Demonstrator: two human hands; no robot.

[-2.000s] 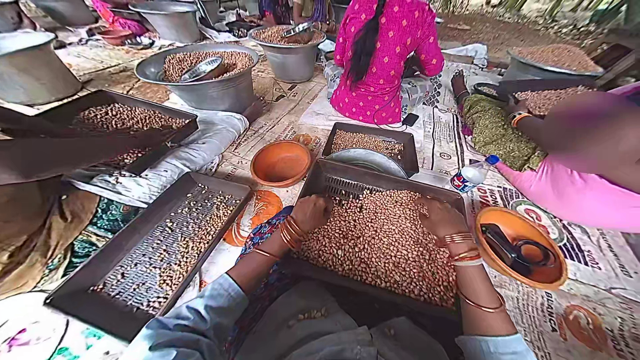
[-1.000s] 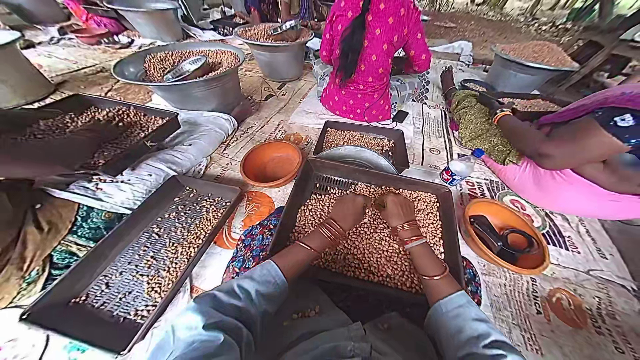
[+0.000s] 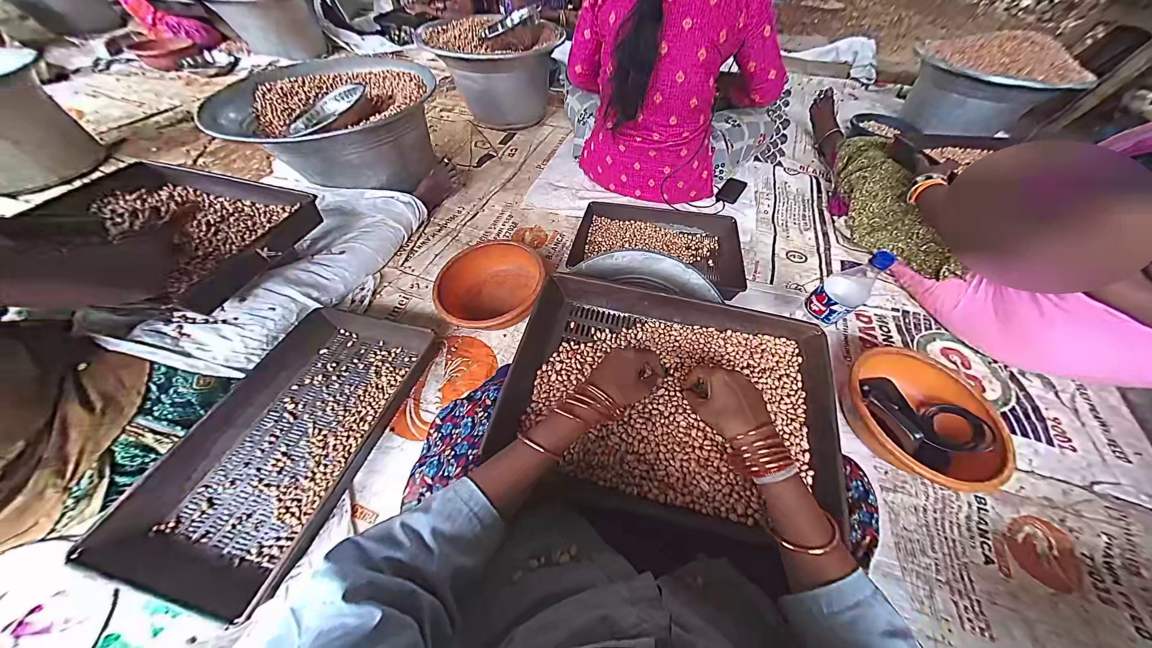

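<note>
A dark metal tray with a slotted bottom (image 3: 823,387) rests across my lap, largely covered by light brown nuts or seeds (image 3: 666,459). Over its middle is my left hand (image 3: 628,376), fingers curled, wearing several bangles at the wrist. Close to its right, with a small gap between them, my right hand (image 3: 727,398) is curled in the same way above the pile. Each hand seems to pinch something small at the fingertips, but I cannot tell what it is. Under the tray's far edge stands a round metal vessel (image 3: 643,270), partly hidden.
A long slotted tray (image 3: 135,549) lies to the left, an orange bowl (image 3: 490,283) beyond it. On the right are a bottle with a blue cap (image 3: 846,290) and an orange bowl (image 3: 900,364) holding a black object. Metal tubs (image 3: 360,153) and seated people (image 3: 670,108) surround the printed sheets.
Two seconds ago my hands were far apart at the tray's sides; one second ago they met over the middle. Now a small gap separates them.
</note>
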